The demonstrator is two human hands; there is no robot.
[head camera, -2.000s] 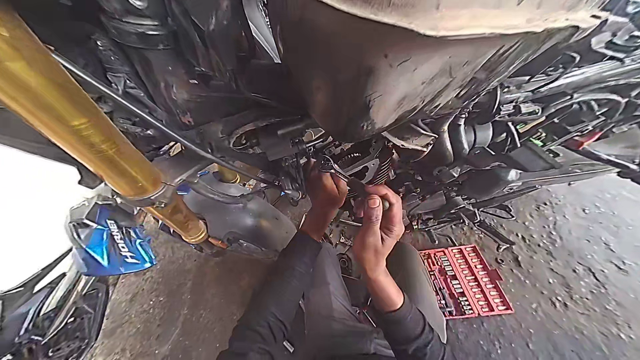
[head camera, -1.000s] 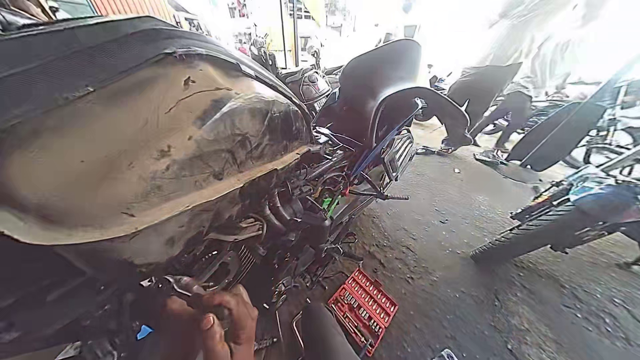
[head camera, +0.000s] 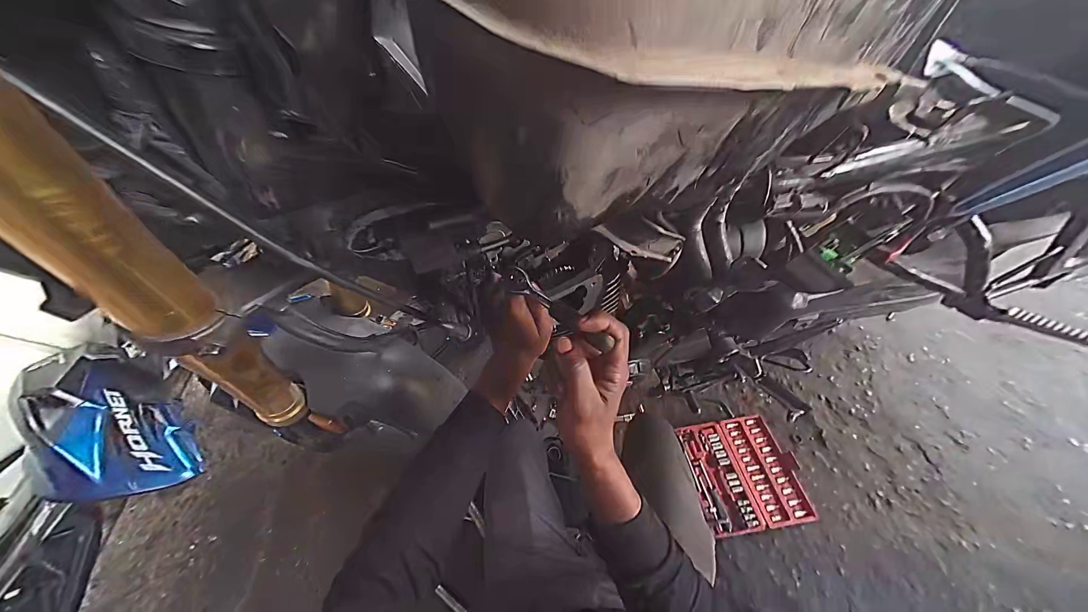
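A partly stripped motorcycle fills the upper view, its worn fuel tank (head camera: pixel 629 127) above my hands. My left hand (head camera: pixel 520 327) is raised to the engine area, beside a small metal part (head camera: pixel 525 285) that may be a tool's head; its fingers are largely hidden, so I cannot tell what it holds. My right hand (head camera: pixel 593 365) is closed around a dark, rounded handle (head camera: pixel 600 342) just right of the left hand. The finned engine cylinder (head camera: pixel 612 285) lies directly above the right hand.
A gold fork tube (head camera: pixel 93 221) slants down at the left, by the dark front fender (head camera: pixel 365 374). A blue-and-black fairing panel (head camera: pixel 110 433) lies at the far left. On the rough ground at the right, a red socket set case (head camera: pixel 748 476) lies open, near the foot controls (head camera: pixel 748 365).
The view swung to the right toward the rear and the street, then back to the engine. Both hands remain close together at the engine, much as two seconds ago.
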